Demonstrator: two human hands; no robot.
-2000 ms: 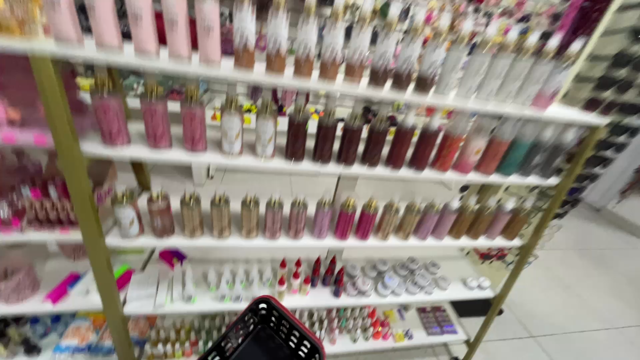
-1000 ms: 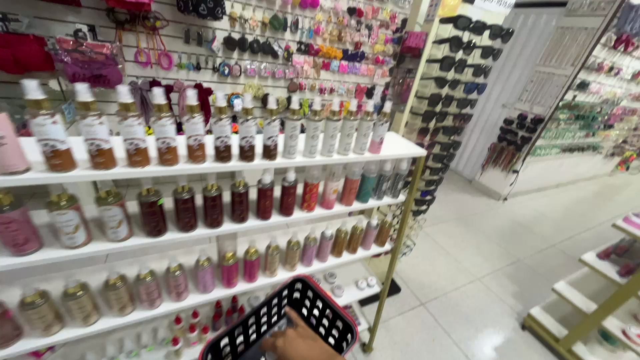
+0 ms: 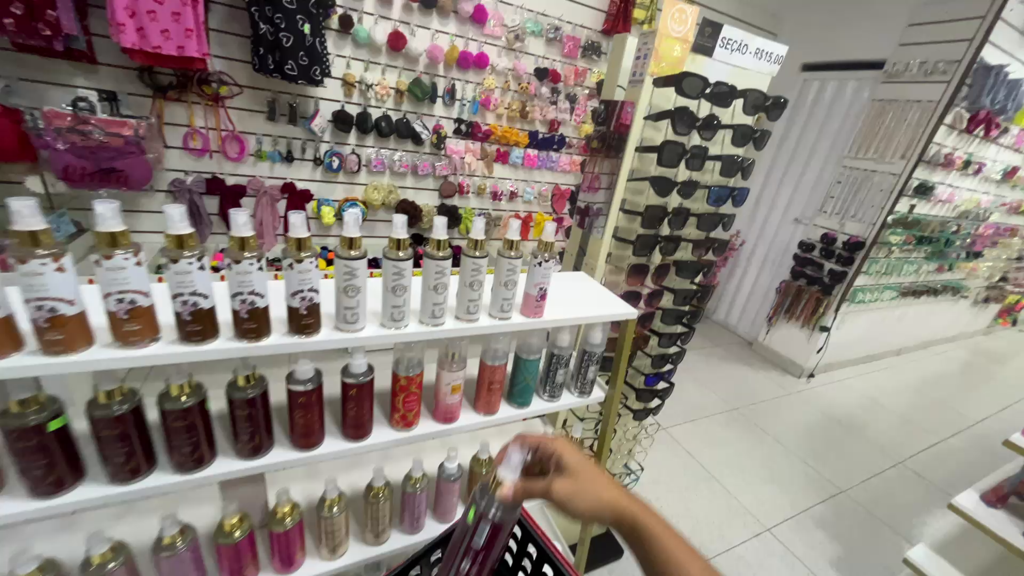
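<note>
My right hand reaches in from the lower right, its fingers closed around the clear cap of a dark red spray bottle. The bottle hangs tilted over a black plastic shopping basket with a red rim, its lower end over or inside the basket; which one I cannot tell. Behind the hand stand white shelves with rows of spray bottles. White bottles with grey lettering are on the top shelf, and dark red bottles on the one below. My left hand does not show.
A tall rack of sunglasses stands beside the shelf's right end. Hair accessories hang on the slatted wall behind. Tiled floor runs along the right, with the edge of another shelf unit at the lower right.
The view has moved right and closer to the shelves. One second ago my hand was down in the basket; now it is at the basket's edge, holding a dark red bottle by the cap.
</note>
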